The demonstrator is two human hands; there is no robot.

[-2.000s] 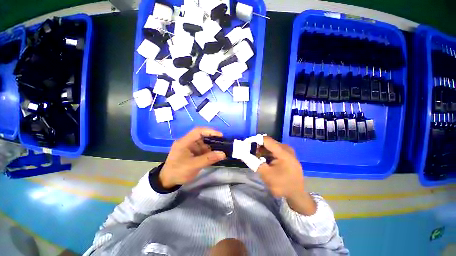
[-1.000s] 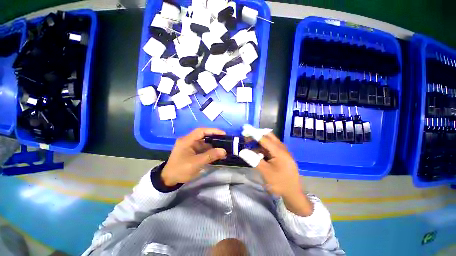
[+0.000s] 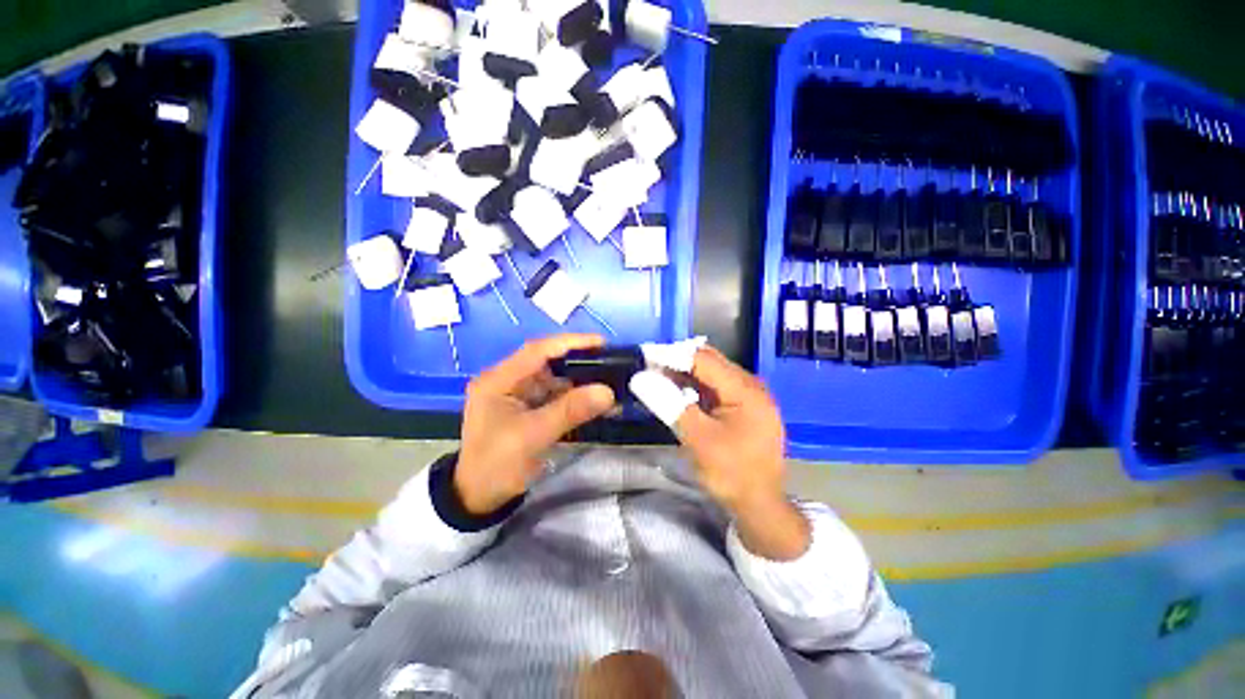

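Observation:
My left hand [image 3: 526, 421], with a black band at the wrist, grips a black housing [image 3: 597, 366] between thumb and fingers, held level in front of my body. My right hand [image 3: 721, 421], with white coverings on the fingertips, closes on the housing's right end. The fingertips hide that end, so I cannot tell whether an inner block sits in it. White-and-black inner blocks with thin leads [image 3: 557, 294] lie heaped in a blue tray [image 3: 358, 317] just beyond my hands.
At left, a blue bin [image 3: 213, 246] holds jumbled black housings [image 3: 109, 232]. At right, a blue tray [image 3: 928, 434] holds rows of black units [image 3: 908, 335] with leads. Another blue tray [image 3: 1117, 273] with units stands at the far right. Green-black bench [image 3: 284, 232] shows between them.
The right fingertips have moved in against the housing's right end; the white face seen there before is now covered. The trays have shifted slightly left in view.

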